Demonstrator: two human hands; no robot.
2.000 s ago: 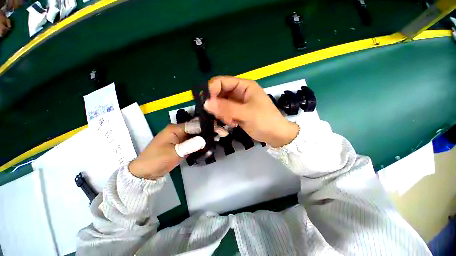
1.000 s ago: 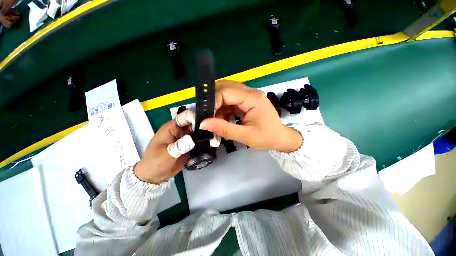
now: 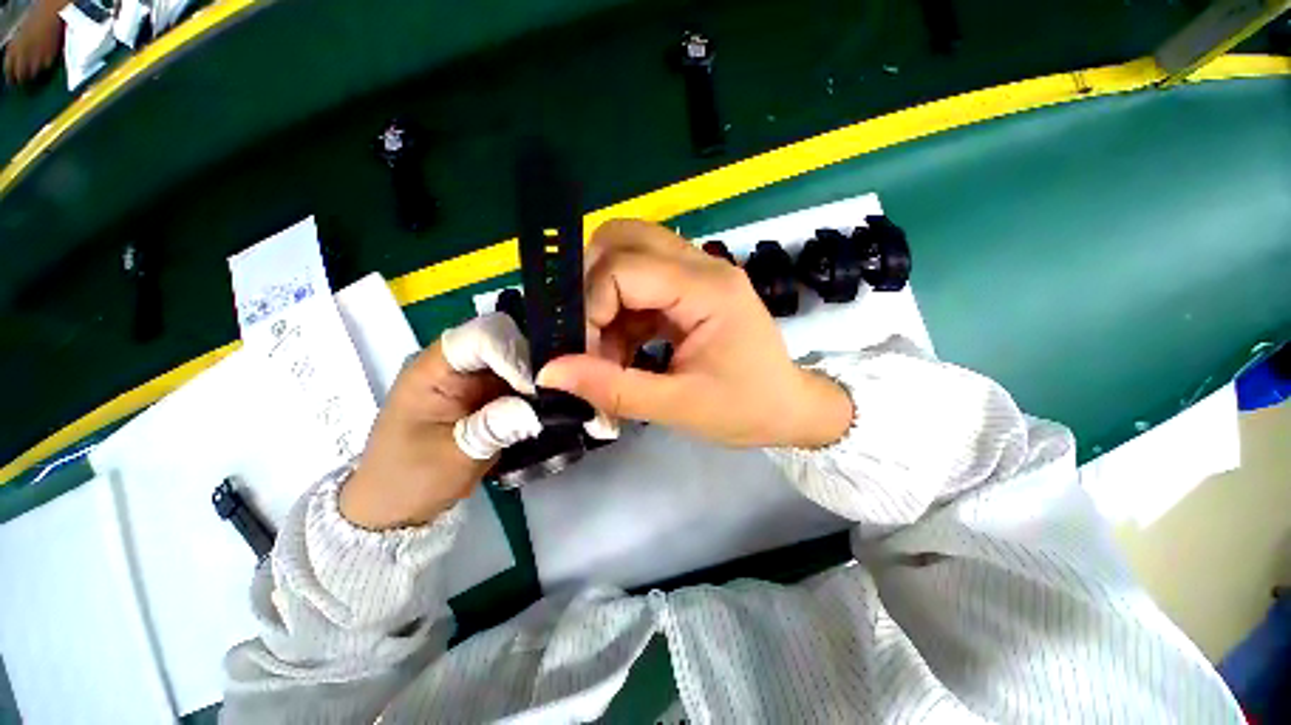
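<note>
A black wristwatch (image 3: 554, 283) is held between my two hands. Its strap, with a row of holes, points up and away, and the dark watch head is at the lower end. My left hand (image 3: 450, 411), with white finger cots, grips the watch near the head. My right hand (image 3: 694, 340) is bare and pinches the strap just above, thumb on its face. Several closed watches (image 3: 833, 265) stand in a row on a white sheet (image 3: 680, 517) behind and right of my hands; some are hidden by the hands.
Beyond the yellow edge (image 3: 850, 138), single watches (image 3: 401, 170) lie spaced on the dark green belt. At left are white sheets (image 3: 64, 581), a paper slip (image 3: 305, 333) and a flat black watch (image 3: 244, 517). Another person's hand (image 3: 34, 46) shows at the top left.
The held watch's strap went from blurred and dark to upright with its holes showing, and the watch has moved slightly left. The belt watches have shifted left.
</note>
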